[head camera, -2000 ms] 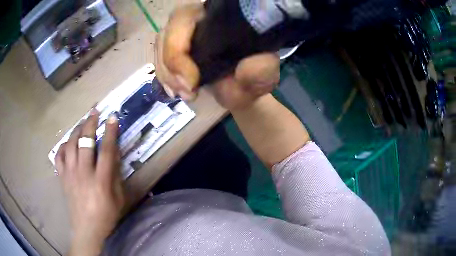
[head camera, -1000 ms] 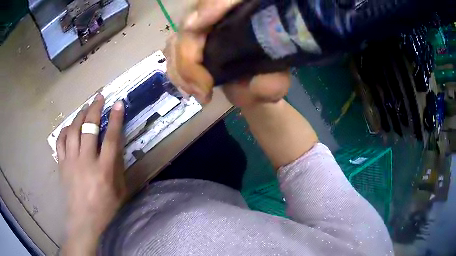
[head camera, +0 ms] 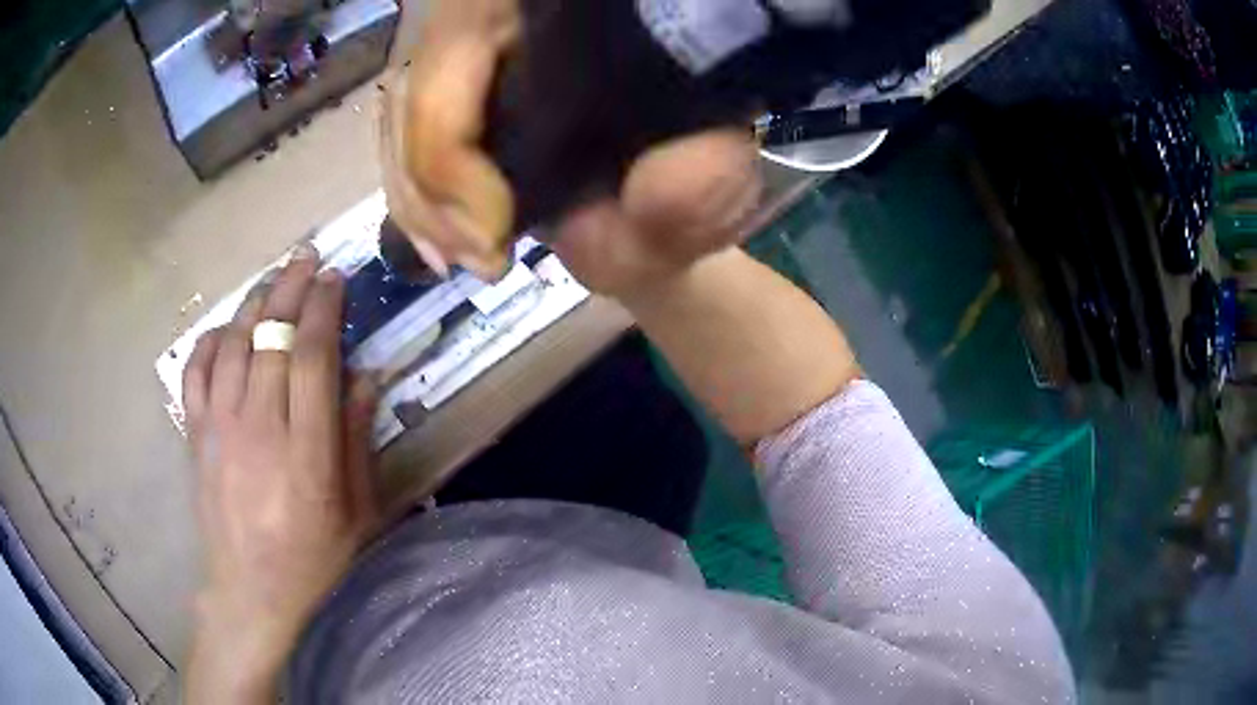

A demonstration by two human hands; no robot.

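Note:
My right hand [head camera: 579,193] is wrapped around the thick black electric screwdriver [head camera: 579,110], close to the camera, over the right part of the fixture. The white-silver fixture [head camera: 483,331] lies slantwise on the tan bench. The dark glossy panel workpiece [head camera: 370,300] lies in it, partly hidden by both hands. My left hand [head camera: 283,427], with a pale ring, lies flat over the fixture's left end, fingertips at the panel. Whether its fingers grip the panel or only press on it is hard to tell. The screwdriver's tip is hidden or blurred.
A silver metal box [head camera: 276,83] with a small mechanism stands beyond the fixture, dark specks beside it. A white round rim [head camera: 834,159] with dark strips shows behind the screwdriver. A green crate [head camera: 1034,496] stands on the floor at right, below dark hanging parts [head camera: 1089,262].
The screwdriver and my right hand have shifted left over the fixture. My left fingers have drawn closer together. The view has shifted, and the white rim now shows more.

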